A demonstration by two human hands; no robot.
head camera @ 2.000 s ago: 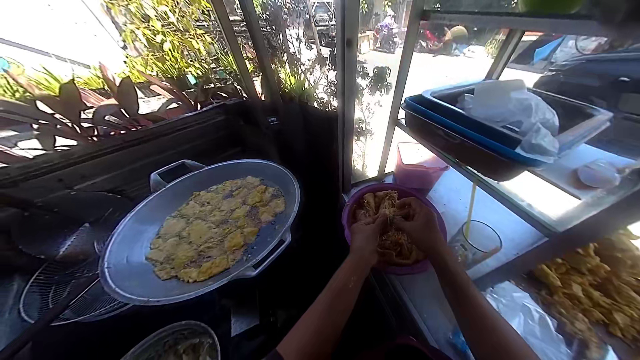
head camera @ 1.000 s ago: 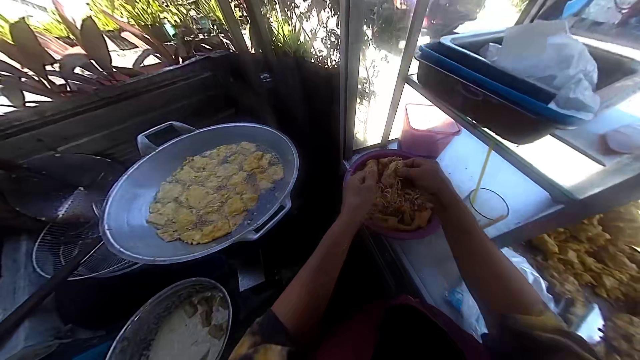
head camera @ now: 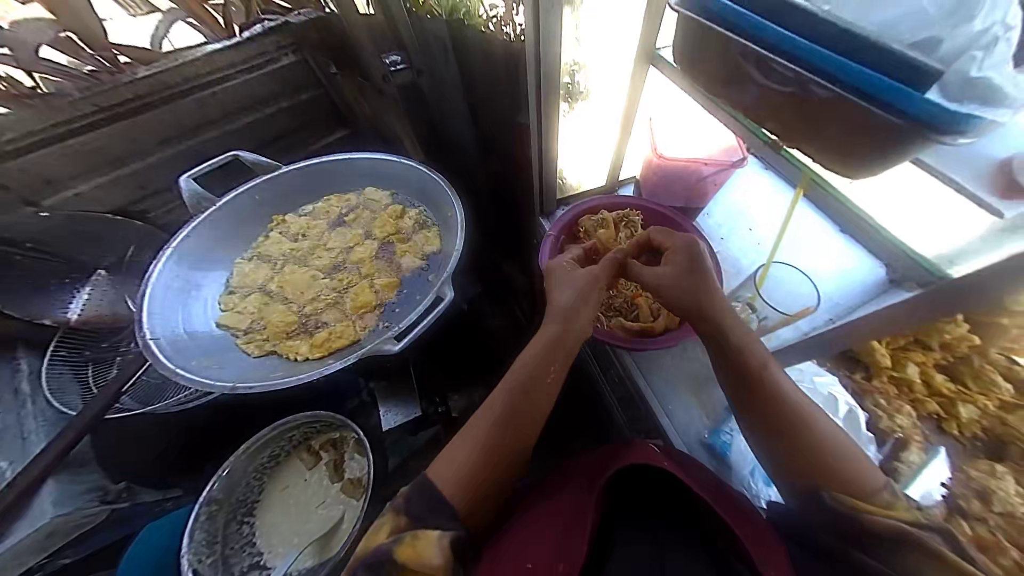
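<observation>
A purple plastic basin (head camera: pixel 572 220) holds tofu pieces and a shredded vegetable filling (head camera: pixel 628 308). Over it, my left hand (head camera: pixel 578 288) and my right hand (head camera: pixel 668 272) meet with fingertips pinched together. A small piece of food seems to be between them, mostly hidden by the fingers. To the left, a large metal wok (head camera: pixel 180 308) holds yellow battered fritters (head camera: pixel 320 276) in oil. Below the wok, a metal pot (head camera: pixel 196 520) contains pale batter (head camera: pixel 300 512), some brown pieces and a spoon.
A pink container (head camera: pixel 692 172) and a glass (head camera: pixel 788 292) with a yellow stick stand by the basin. Stacked trays (head camera: pixel 808 96) overhang at upper right. Fried food (head camera: pixel 944 384) lies at lower right. A wire strainer (head camera: pixel 88 368) rests left of the wok. A plastic bag (head camera: pixel 824 408) is near my right forearm.
My hands stay over the basin, and their fingertips have come together. The view has shifted downward and closer, showing more of the batter pot.
</observation>
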